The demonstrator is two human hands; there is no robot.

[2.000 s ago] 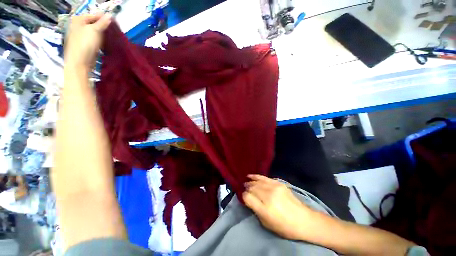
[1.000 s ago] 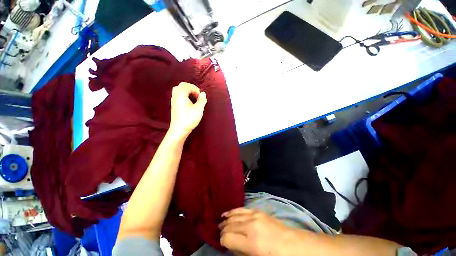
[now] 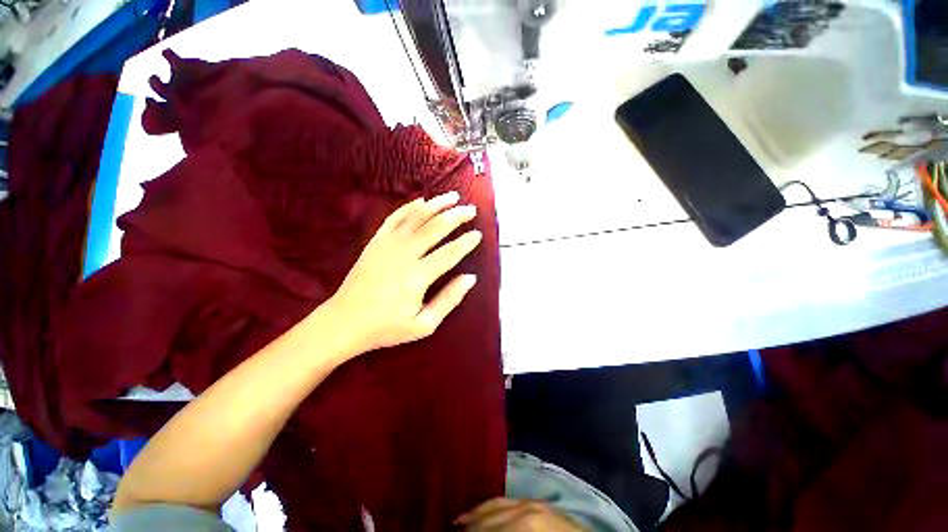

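Note:
A dark red garment piece (image 3: 239,229) lies spread on the white sewing table, with a puckered shirred section (image 3: 374,156) running to the presser foot (image 3: 477,160) under a red-lit spot. My left hand (image 3: 411,270) lies flat on the red cloth just below the presser foot, fingers spread, pressing it down. The smooth red band (image 3: 447,416) runs from the foot over the front edge toward my lap. My right hand (image 3: 520,516) is at the bottom edge, mostly cut off, touching the band's lower end; its fingertips are hard to make out.
The sewing machine head (image 3: 582,52) stands above the cloth. A black phone (image 3: 700,158) lies on the machine bed, with small scissors (image 3: 840,225) to its right. Stacked red strips (image 3: 47,208) hang at the left edge. A dark red heap (image 3: 842,436) lies at lower right.
The left hand came down from high at the left onto the cloth, then opened flat near the foot. The garment now lies spread on the table. The right hand has dropped lower in view.

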